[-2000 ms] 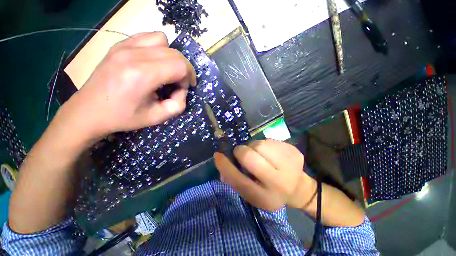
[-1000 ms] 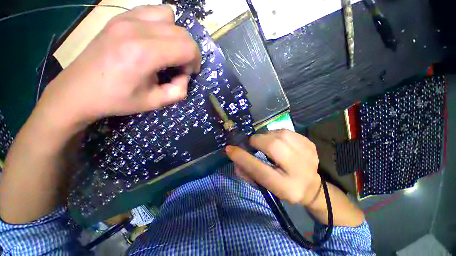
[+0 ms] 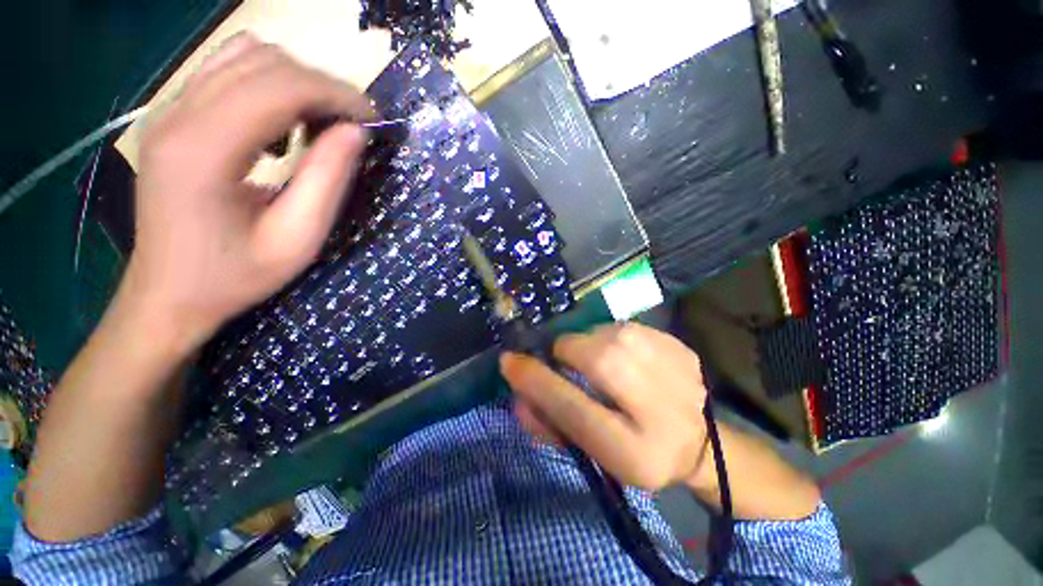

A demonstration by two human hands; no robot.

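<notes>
A black keyboard circuit board (image 3: 343,309) with rows of shiny pads lies slanted in front of me. My right hand (image 3: 612,395) holds a soldering iron (image 3: 492,280), its tip pointing up and left over the board near the white-red squares (image 3: 534,246). My left hand (image 3: 235,183) is above the board's upper left, slightly blurred, thumb and forefinger pinched on a thin solder wire (image 3: 392,121) whose end reaches over the board. The strand also runs off to the left. Whether the iron tip touches the board I cannot tell.
A heap of small black components (image 3: 418,23) sits on a pale sheet at the top. A scratched plate (image 3: 560,160) lies right of the board. A mottled stick (image 3: 771,86) and a black-handled tool (image 3: 844,60) lie at upper right. More circuit boards (image 3: 909,303) are at right.
My left hand has moved left, away from the upper board, and its fingers have opened out, showing the solder wire's end. My right hand still holds the iron in nearly the same place.
</notes>
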